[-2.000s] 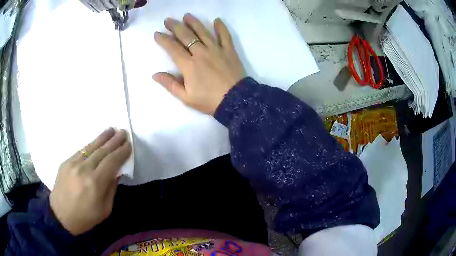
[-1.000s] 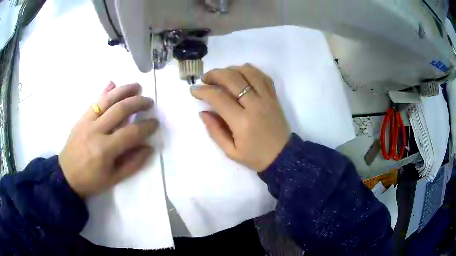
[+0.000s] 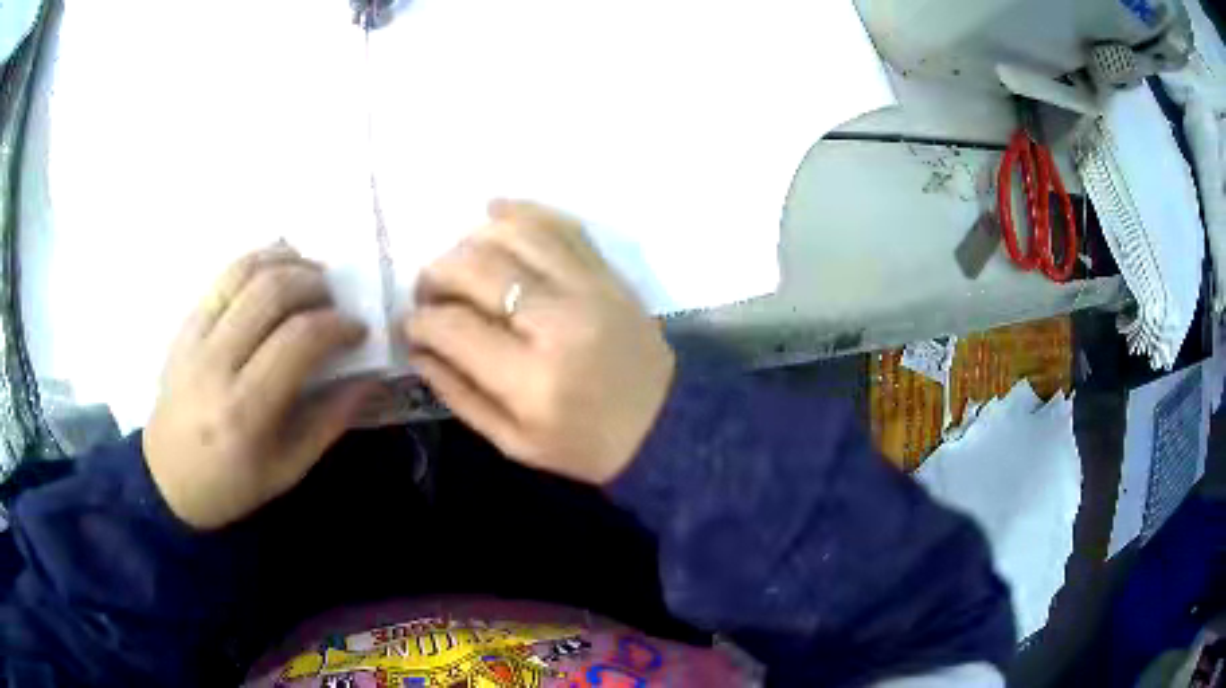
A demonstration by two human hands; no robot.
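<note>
A large white fabric panel (image 3: 565, 121) covers most of the table. A thin dark seam line (image 3: 373, 161) runs down it from the presser foot (image 3: 373, 12), which shows only partly at the top edge. My left hand (image 3: 256, 383) is on the panel's near edge, left of the seam, with fingers curled. My right hand (image 3: 538, 336) is just right of the seam at the same edge, its fingertips close to the left ones. Both hands hold the fabric edge there; the thumbs are mostly hidden and the fingers slightly blurred.
Red-handled scissors (image 3: 1035, 208) lie at the right by a small grey-brown plate (image 3: 979, 245). Stacked white pieces (image 3: 1150, 215) are beyond them. Below the table edge are an orange wrapped bundle (image 3: 1015, 366), loose white panels (image 3: 1008, 470) and a printed sheet (image 3: 1160, 450).
My right hand has moved down and left to the near edge beside the seam. My left hand has shifted slightly lower. The view has tilted, so the machine head is now nearly out of frame.
</note>
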